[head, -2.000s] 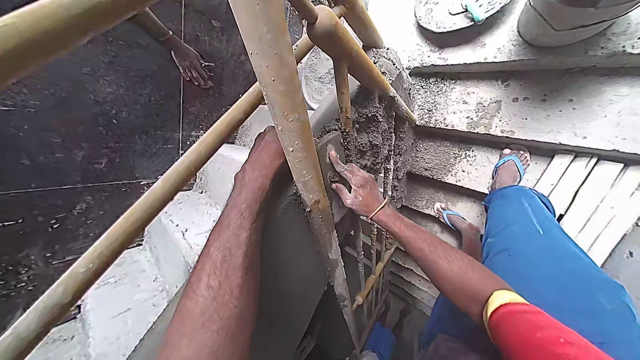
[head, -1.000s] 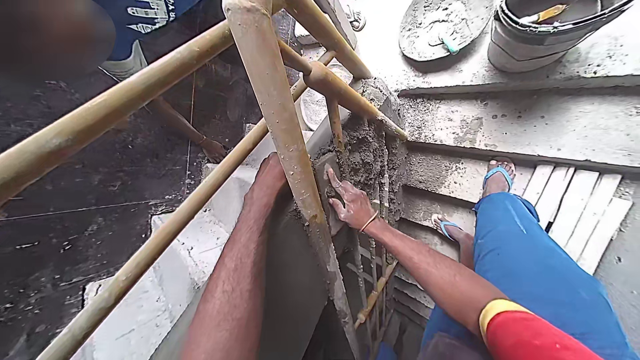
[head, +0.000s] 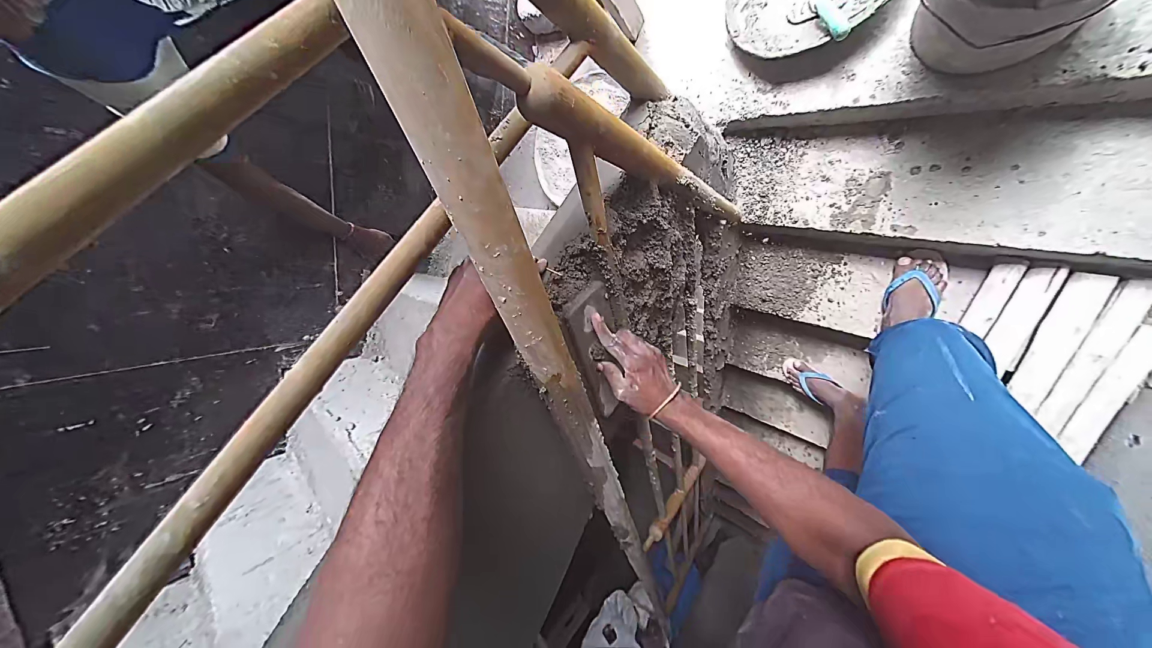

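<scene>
My right hand [head: 637, 367] presses on a flat plastering float [head: 589, 337], which lies against the side of the stair's edge beneath wet mortar [head: 652, 243]. Its thumb and index finger are spread over the tool's face. My left hand [head: 475, 292] rests at the top of the smooth grey plastered face [head: 513, 477], partly hidden behind a yellow metal railing post [head: 477, 180]; whether it holds anything is not plain. Rough mortar surrounds the foot of a thin baluster [head: 589, 193] just above the float.
Yellow rails [head: 270, 414] cross in front of my arms. Concrete steps [head: 945, 180] descend at right, with wooden slats [head: 1071, 333] beside my sandalled foot. A mortar pan [head: 801, 27] and a bucket [head: 999, 36] stand above. At left, a co-worker's hand [head: 369, 243] touches a dark surface.
My right hand stays at the float in all three frames, and my left hand stays behind the post. The view has shifted. The co-worker's hand remains on the dark surface.
</scene>
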